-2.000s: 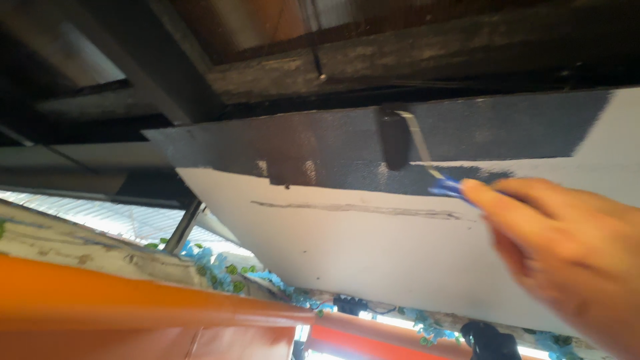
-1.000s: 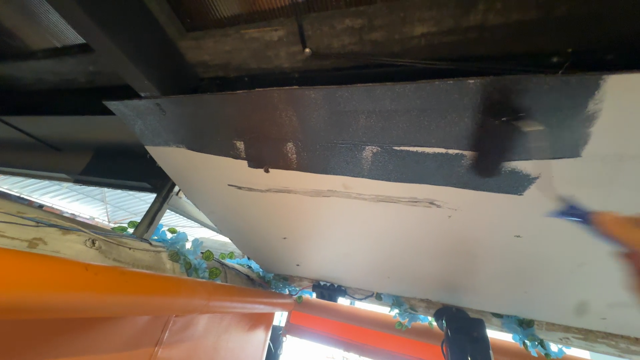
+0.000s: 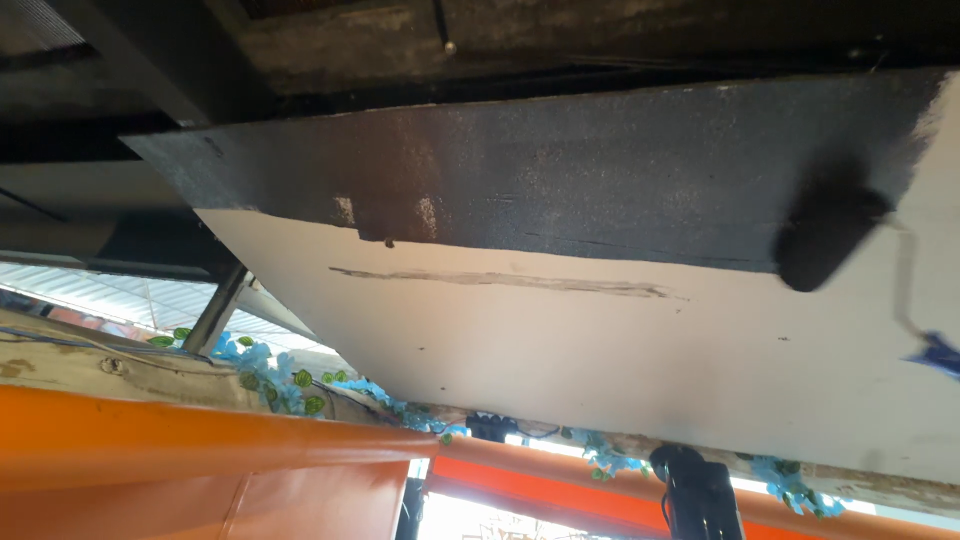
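Observation:
A paint roller (image 3: 829, 221) loaded with dark paint lies against the white overhead panel (image 3: 525, 345), at the lower right edge of a dark painted band (image 3: 600, 172). It is blurred. Its wire frame bends down to a blue handle (image 3: 937, 354) cut off by the right edge of the view. Neither of my hands shows in the head view; whatever grips the handle is outside the picture. The dark band runs along the panel's upper part, with thin speckled patches where white shows through. A grey smear crosses the white part below it.
Dark beams (image 3: 142, 60) run above the panel. Below are a wooden beam (image 3: 172, 375) with cables and artificial blue flowers (image 3: 262, 367), orange rolled sheeting (image 3: 187, 427), and a black fixture (image 3: 697, 487) at lower right. A metal strut (image 3: 217, 311) stands at left.
The roller has moved right along the panel, and the hand on its handle has gone out of view at the right. The dark paint now covers the white strip that showed within the band.

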